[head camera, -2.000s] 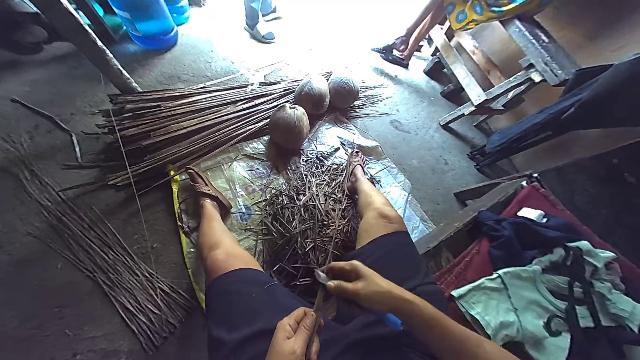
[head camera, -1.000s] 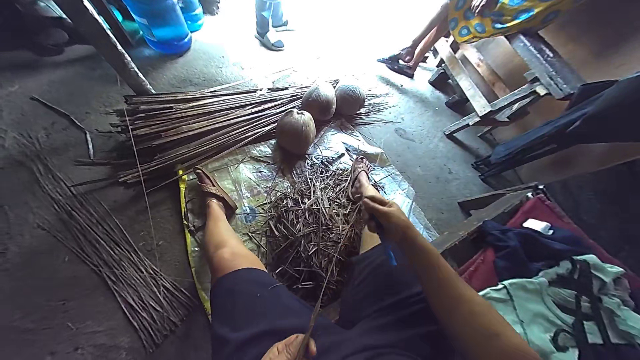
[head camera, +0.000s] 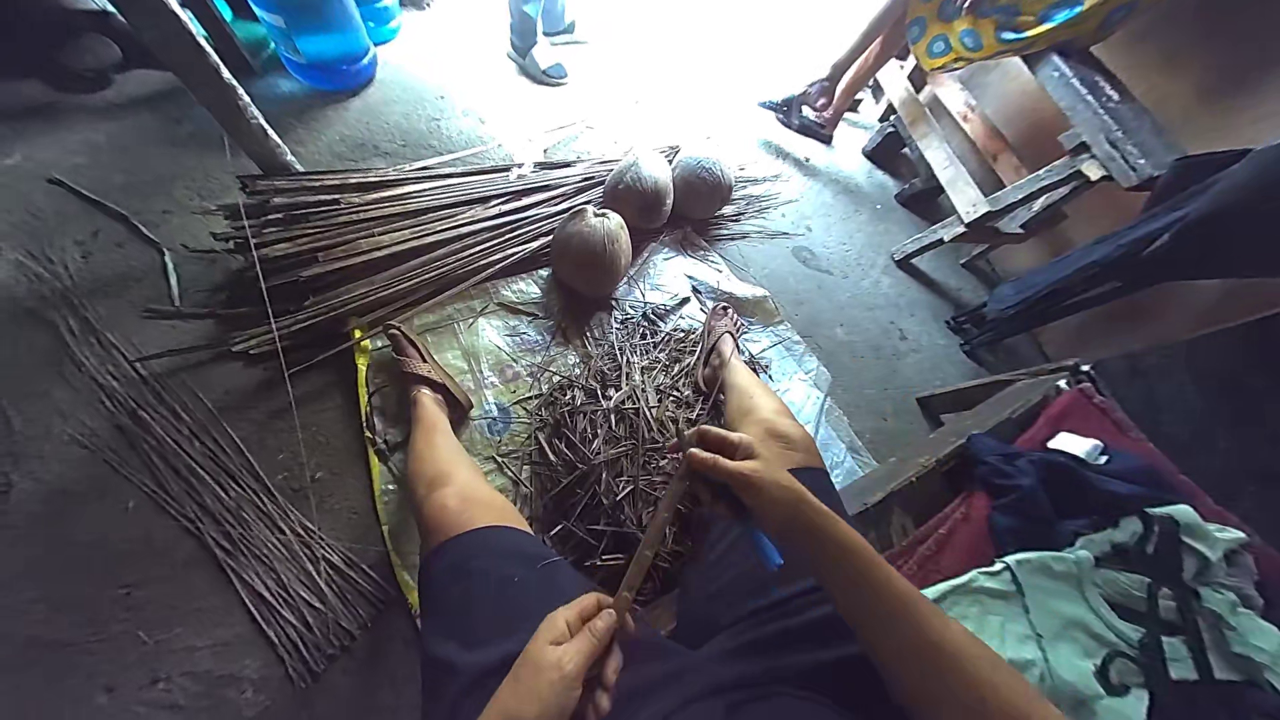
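A long, thin brown strip, apparently of dried palm leaf (head camera: 652, 540), runs slantwise between my hands. My left hand (head camera: 575, 650) is closed on its lower end, near my lap. Higher up and to the right, my right hand (head camera: 728, 465) grips its upper end; something blue shows below that hand. Beneath the strip, between my legs, lies a heap of short dry leaf scraps (head camera: 600, 430) on a plastic sheet (head camera: 480, 350). Whether the right hand also holds a blade cannot be told.
Three coconuts (head camera: 591, 252) rest by a bundle of long dry leaves (head camera: 400, 230). Thin sticks (head camera: 230, 500) lie on the floor at left. Wooden benches (head camera: 950, 150) and a heap of clothes (head camera: 1060, 600) are at right. Two other people's feet (head camera: 805, 115) show farther off, beside blue water containers (head camera: 320, 45).
Two seconds ago both hands were close together near my lap. My right hand moved up and away, far from my left hand one second ago, and is now somewhat nearer to it again.
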